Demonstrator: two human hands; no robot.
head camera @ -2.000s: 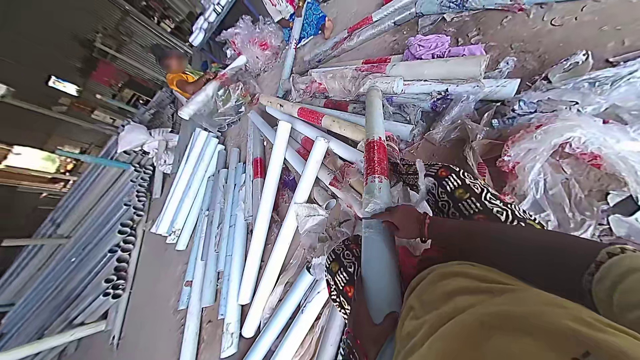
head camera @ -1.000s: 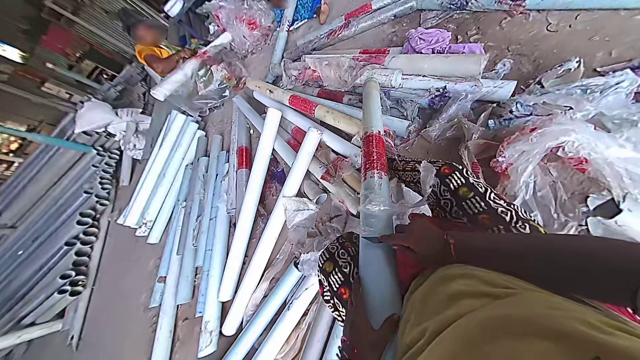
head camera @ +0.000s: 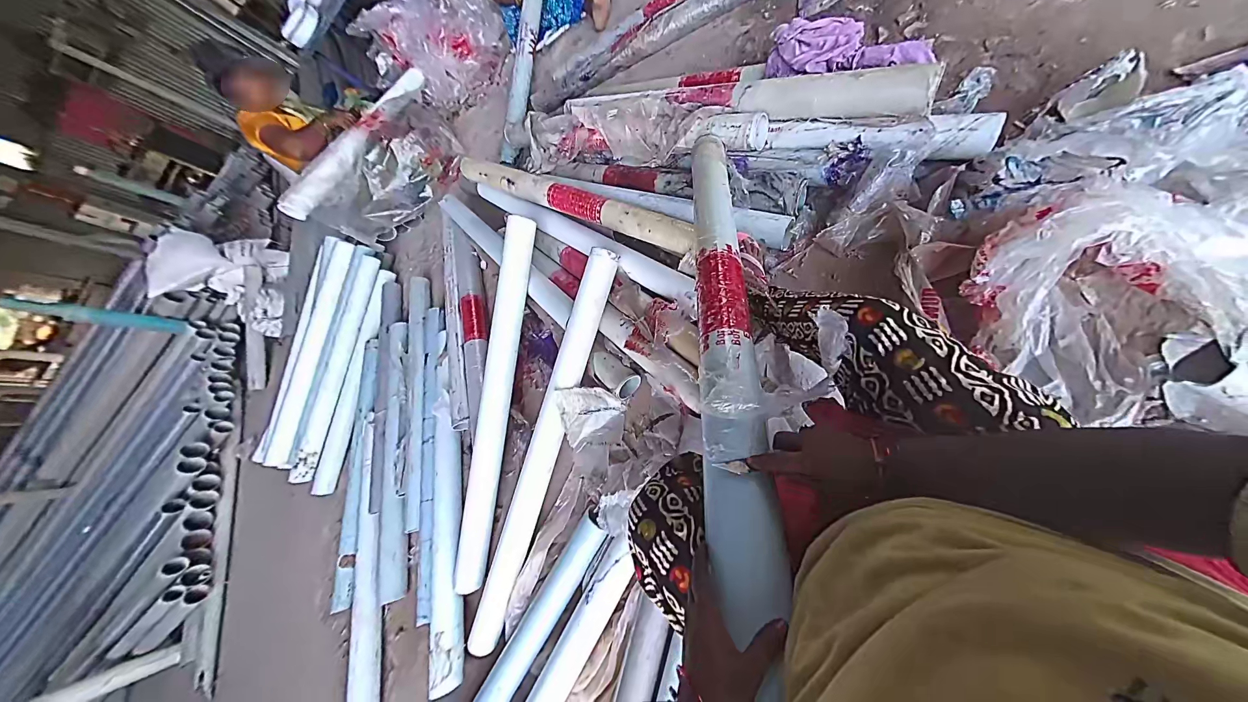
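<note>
A grey pipe (head camera: 746, 546) lies lengthwise in front of me, its far part wrapped in clear plastic film (head camera: 731, 390) with a red printed band (head camera: 721, 292). My left hand (head camera: 726, 643) is closed around the near part of this pipe, partly cut off by the bottom edge. From the right, my right hand (head camera: 829, 463) reaches across, its fingertips touching the pipe beside the wrap's near edge. A small pale piece (head camera: 731, 467) shows at those fingertips; whether it is pinched or part of the film cannot be told. Patterned cloth (head camera: 916, 361) lies under and beside the pipe.
White and pale blue pipes (head camera: 497, 409) lie on the ground at left, near a large stack of grey pipes (head camera: 146, 468). More wrapped pipes (head camera: 829, 93) lie beyond. Loose plastic film (head camera: 1102, 283) is heaped at right. Another person (head camera: 273, 127) holds a wrapped pipe (head camera: 341, 156).
My right hand has moved nearer to me along the pipe, from around it to beside the wrap's near edge. My left hand stays low on the pipe.
</note>
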